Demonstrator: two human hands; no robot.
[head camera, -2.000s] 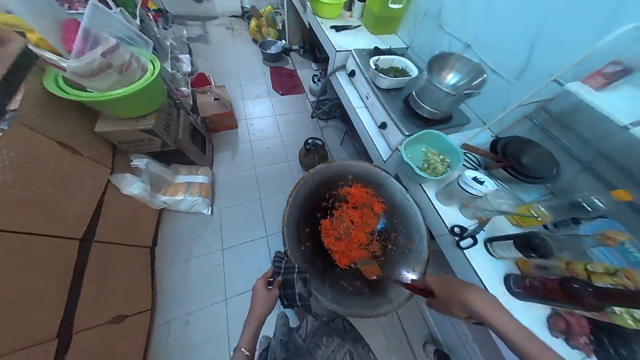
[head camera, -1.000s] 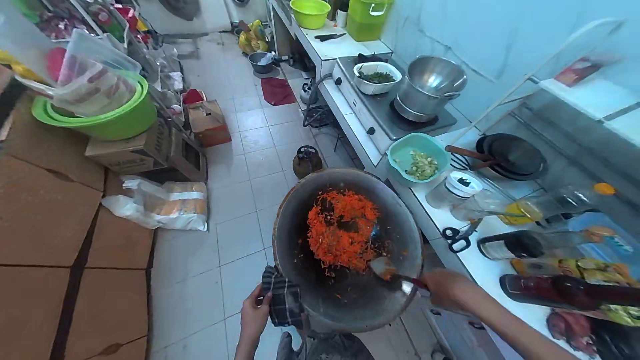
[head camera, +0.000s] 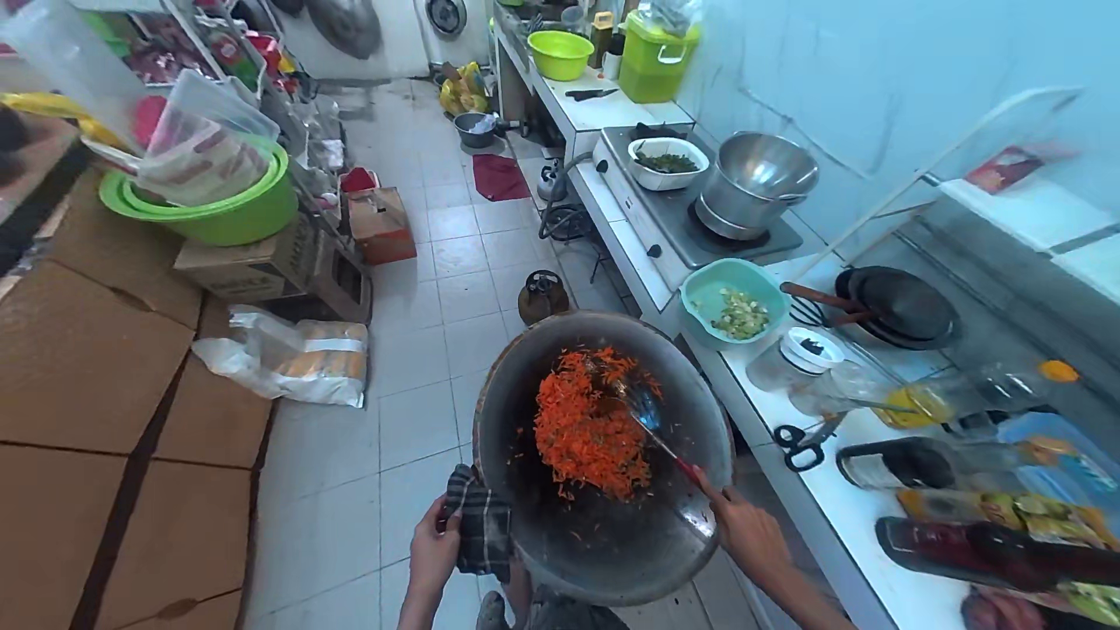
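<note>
A large dark wok (head camera: 595, 551) stands below me with shredded carrot (head camera: 586, 429) heaped in its middle. My left hand (head camera: 435, 542) grips a dark checked cloth (head camera: 481, 525) at the wok's left rim. In my right hand (head camera: 739, 525) is the red handle of a metal spatula (head camera: 654, 435), whose blade is partly buried at the upper right of the carrot. What supports the wok is hidden beneath it.
Right of the wok, the counter bears a teal bowl of chopped vegetable (head camera: 700, 302), scissors (head camera: 801, 446), bottles and a lidded jar (head camera: 783, 363). Beyond are a gas stove (head camera: 647, 232) and a steel pot (head camera: 735, 206). A gas cylinder (head camera: 542, 297) stands behind the wok; cardboard boxes (head camera: 79, 367) line the left.
The spatula has moved from the lower right of the carrot to its upper right, and the heap has shifted shape. My left hand keeps its hold on the cloth at the rim.
</note>
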